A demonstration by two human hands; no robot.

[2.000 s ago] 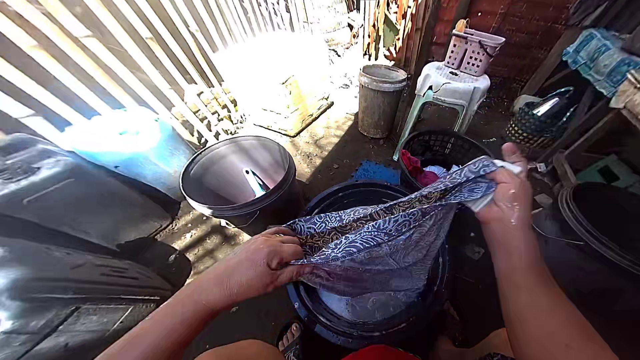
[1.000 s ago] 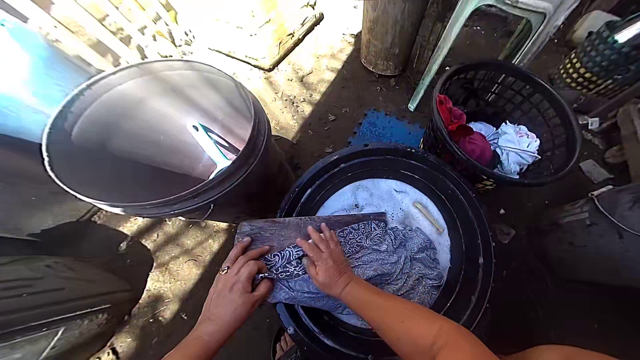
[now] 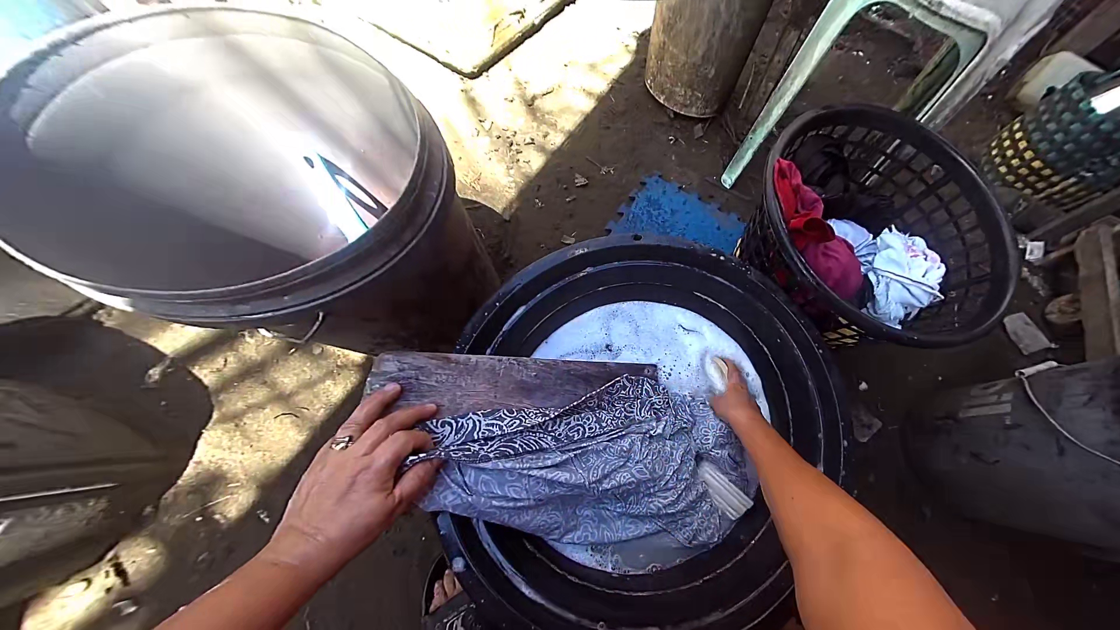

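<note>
A black round tub [image 3: 809, 385] holds foamy water [image 3: 639, 332]. Across its left rim lies a wooden board [image 3: 499, 381], with a wet dark patterned cloth [image 3: 569, 481] spread over it and trailing into the suds. My left hand [image 3: 372, 468], a ring on one finger, presses the cloth's edge against the board's left end. In the suds at the tub's right side, my right hand [image 3: 733, 398] grips a pale bar of soap [image 3: 719, 372]; its fingers are partly hidden. A whitish ribbed piece [image 3: 724, 492] rests on the cloth's right part.
A large dark bucket [image 3: 437, 201] with a blue-and-white object [image 3: 346, 192] inside stands at upper left. Right of the tub is a black plastic basket [image 3: 1006, 254] of clothes. Beyond are a blue foam mat [image 3: 674, 210], a plastic stool's leg [image 3: 787, 92] and a wooden post [image 3: 700, 52].
The cloth was held up between both hands, then laid on the board. My right hand has left the cloth on the board and moved right to the pale bar in the suds. The view has tilted down.
</note>
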